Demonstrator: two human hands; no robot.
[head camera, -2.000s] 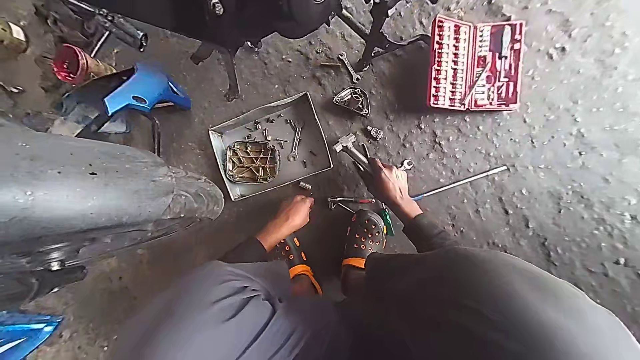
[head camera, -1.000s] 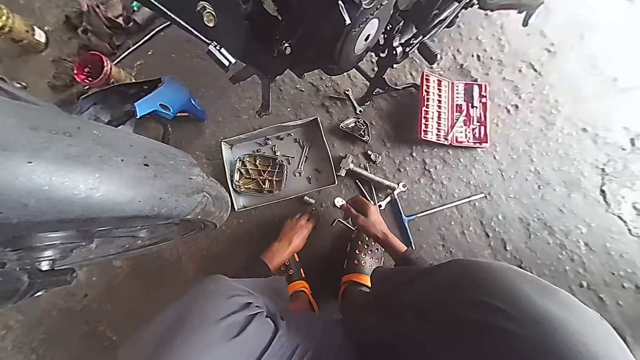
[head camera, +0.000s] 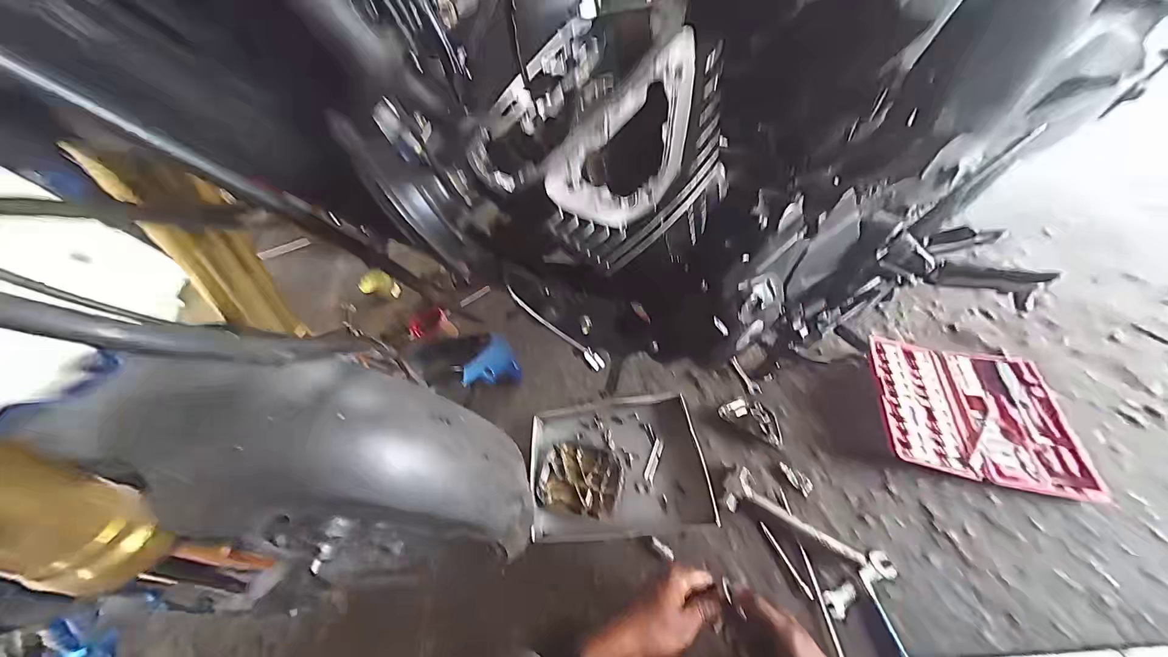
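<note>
My left hand is at the bottom edge, its fingers close to my right hand; both are blurred and partly cut off. Something small and metallic lies between their fingertips, and which hand grips it is unclear. Just above is a metal tray holding a cover-like part, a wrench and several small fasteners. Right of the hands, a hammer and an open-end wrench lie on the floor beside thin rods. A small metal part rests right of the tray.
A motorcycle engine fills the top, with a wheel fender at left. An open red socket set lies on the rough floor at right. A blue plastic panel sits behind the tray, near a red container.
The view has tilted up toward the engine. My hands, apart one and two seconds ago, are now close together. The hammer, near my right hand two seconds ago, lies on the floor.
</note>
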